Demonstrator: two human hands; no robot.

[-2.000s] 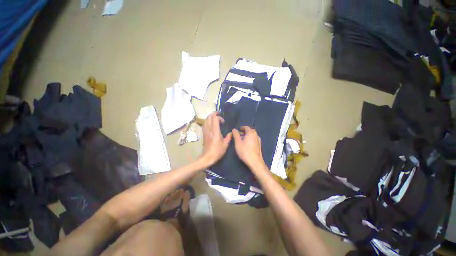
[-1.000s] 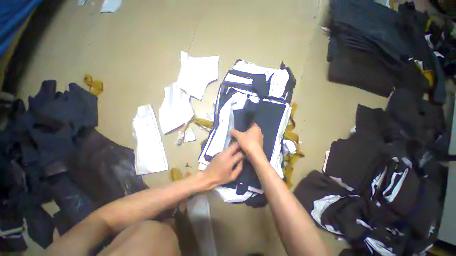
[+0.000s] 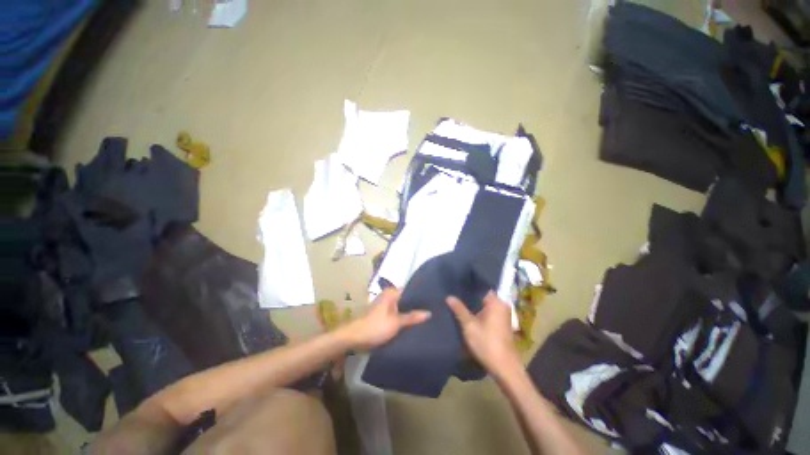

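Observation:
A dark cut piece (image 3: pixel 417 342) lies slantwise over the near end of the central bundle (image 3: pixel 431 227) and sticks out past its edge towards me. My left hand (image 3: pixel 384 322) grips its left side, thumb on top. My right hand (image 3: pixel 484 329) is on its right side, thumb on top and fingers bent; the fingertips are partly hidden. The bundle shows white panels on its left, a dark panel (image 3: pixel 493 222) on its right and dark strips at the far end.
White cut pieces (image 3: pixel 284 253) lie left of the bundle. Mustard ties (image 3: pixel 533 267) lie along its right. A loose dark heap (image 3: pixel 133 258) is at left. Dark-and-white bundles (image 3: pixel 666 338) and a folded dark stack (image 3: pixel 657 115) are at right. A pale sheet (image 3: pixel 369 409) is near my leg.
The dark piece has come off the bundle's left part and turned towards me, uncovering white panels. Both hands have moved nearer me and apart, now at its two sides.

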